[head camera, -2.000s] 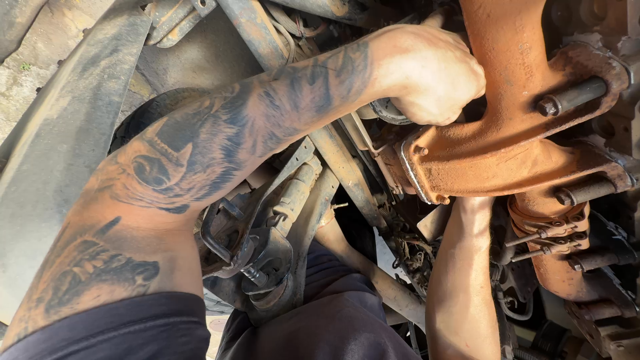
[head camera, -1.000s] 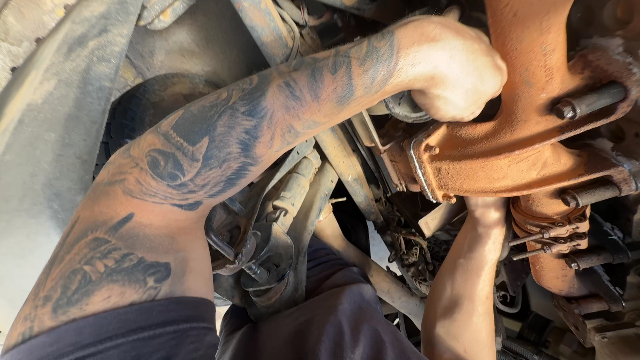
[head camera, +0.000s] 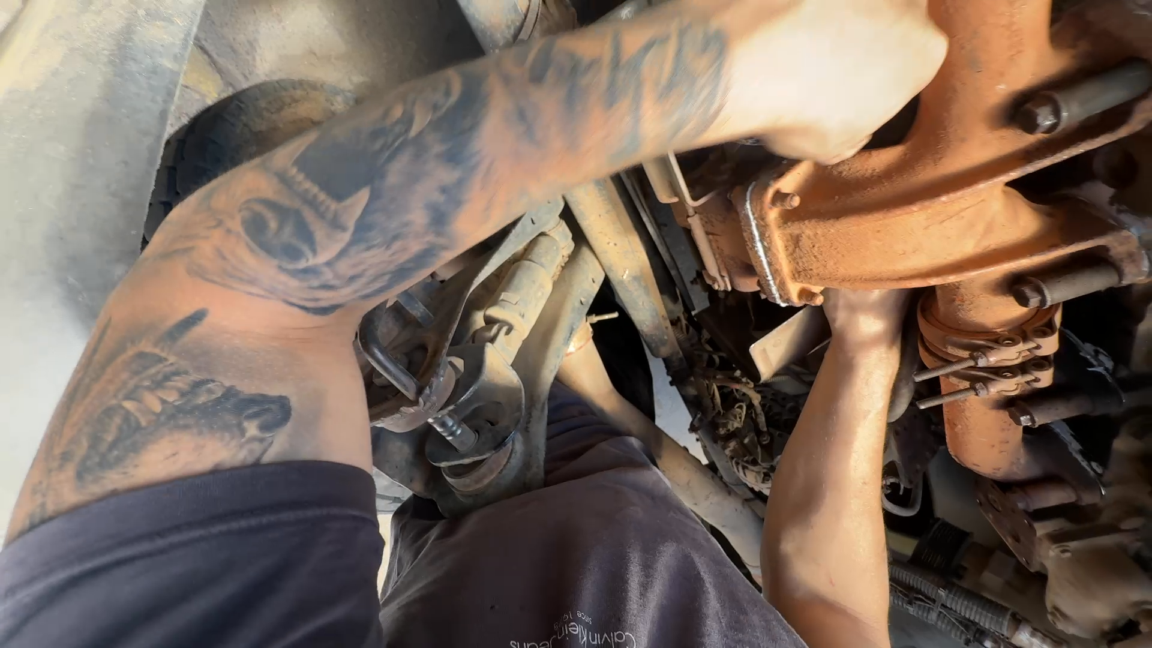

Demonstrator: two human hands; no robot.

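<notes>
My left hand (head camera: 846, 76) is bent beside the rust-coloured exhaust manifold (head camera: 936, 234), at the upper right, with its back and wrist showing. Its fingers are hidden, so I cannot tell what they hold. From below, my right hand (head camera: 862, 310) reaches up behind the manifold's lower edge. Only its wrist end shows; the fingers and anything in them are hidden. A bolted flange (head camera: 769, 243) with a pale, bright seam lies between the two hands. Right of my right wrist, clamps (head camera: 990, 360) with long threaded bolts circle the lower pipe.
Bolts with long spacers (head camera: 1075, 283) stick out from the manifold. A grey metal frame rail (head camera: 621, 265) runs behind my left forearm. Suspension arms with a bolt (head camera: 454, 432) stand above my shirt. A tyre (head camera: 216, 135) is at the left, and corrugated hoses (head camera: 954, 598) lie low on the right.
The view has shifted, and the manifold flange now sits higher in it. My left hand stays beside the manifold and my right hand stays behind its lower edge.
</notes>
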